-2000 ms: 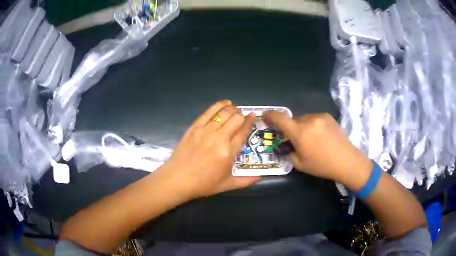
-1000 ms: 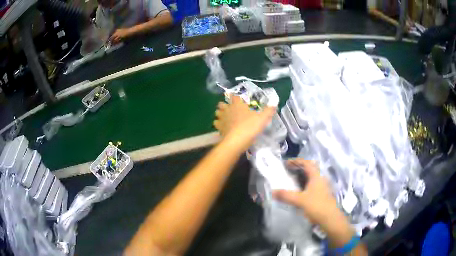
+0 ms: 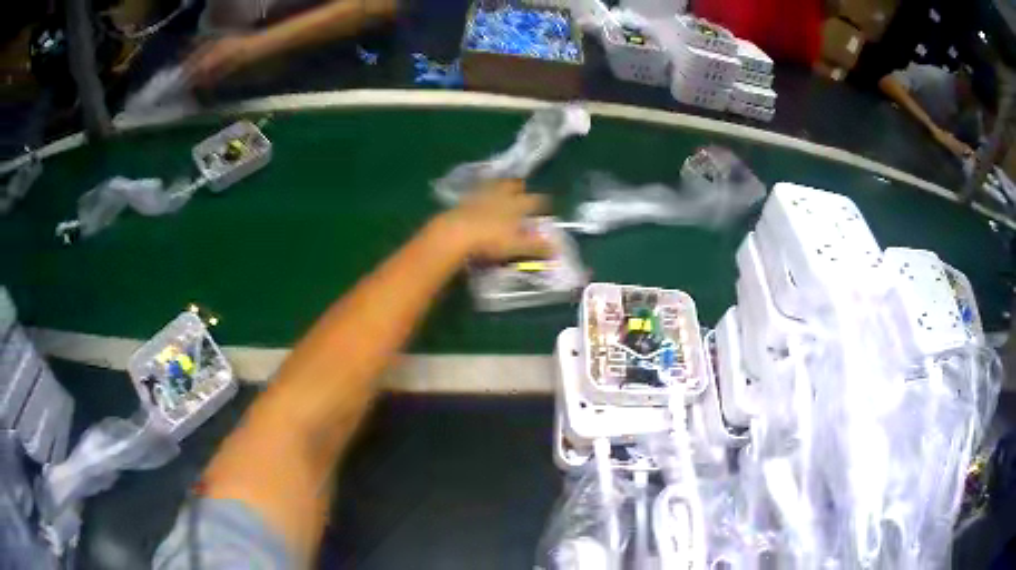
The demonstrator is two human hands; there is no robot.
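Note:
My left hand [image 3: 501, 223], blurred, reaches over the green belt with its fingers on the rim of an open white power strip housing [image 3: 524, 287], which has a yellow part inside. A clear plastic bag [image 3: 518, 156] lies just behind that hand. Another open housing [image 3: 643, 384] sits face up on a short stack to the right, showing a green board with yellow and blue parts. Its bagged cord [image 3: 682, 490] hangs towards me. My right hand is out of the picture.
White units with bagged cords stand stacked at right [image 3: 819, 245]. An open housing [image 3: 184, 373] lies at left by the belt's pale rail [image 3: 446, 373]. More housings lie on the belt [image 3: 234, 154]. Across it are a brown box of blue parts [image 3: 521, 67] and people's arms.
My left hand has left the stack for the housing on the belt. An open housing now rests on the stack. My right hand has gone out of view. The view has shifted.

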